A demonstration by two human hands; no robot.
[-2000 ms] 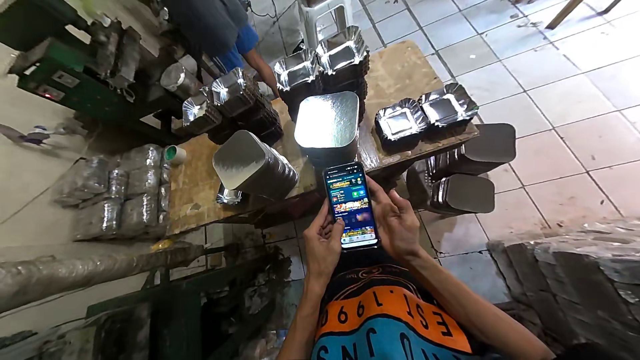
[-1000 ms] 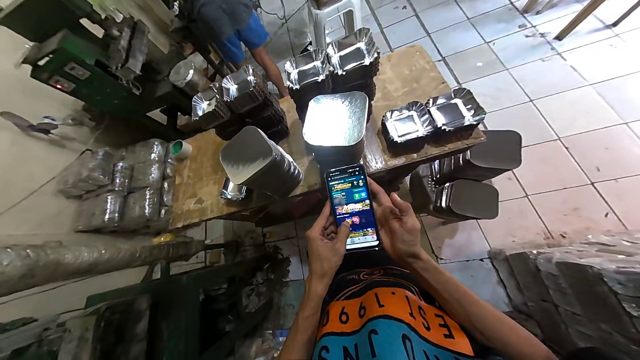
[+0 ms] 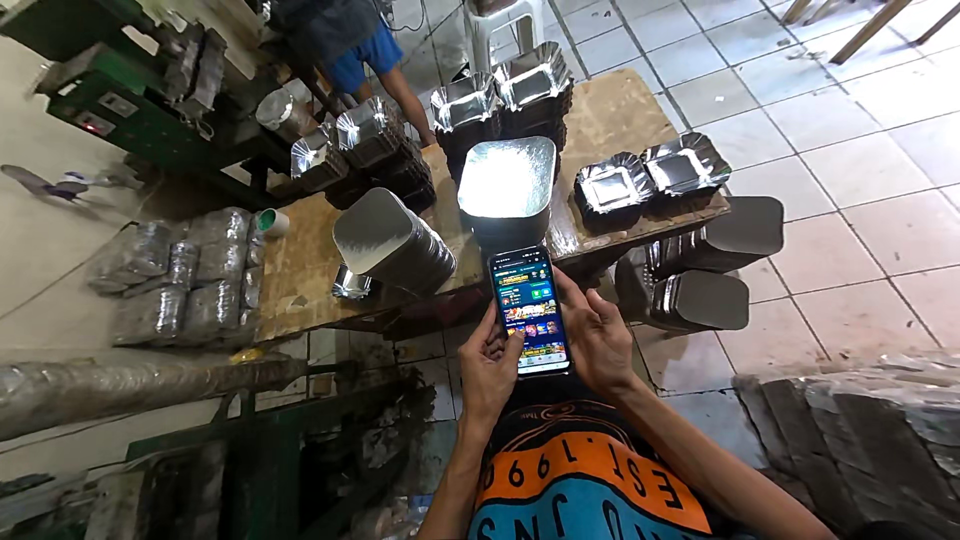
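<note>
A lit smartphone [image 3: 531, 311] is held upright between my two hands, its screen facing me. My left hand [image 3: 491, 360] grips the phone's left edge, the thumb lying over the lower screen. Along the right edge, my right hand [image 3: 596, 330] supports it, with its thumb raised off the glass. Just beyond the phone stands a tall stack of foil sheets with rounded corners [image 3: 508, 180]. A second such stack [image 3: 386, 236] leans at the left. Stacks of pressed foil trays [image 3: 611, 187] sit at the right of the wooden table [image 3: 296, 262], with more [image 3: 532, 75] at its far side.
A person in blue shorts [image 3: 367, 56] stands beyond the table, near a green machine [image 3: 105, 97]. Wrapped bundles [image 3: 184, 277] are piled at the left. More sheet stacks [image 3: 705, 300] lie below the table's right end. A plastic stool [image 3: 506, 26] stands at the back.
The person beyond the table has shifted, and more of the blue shorts and a leg now shows. Both my hands stay on the phone.
</note>
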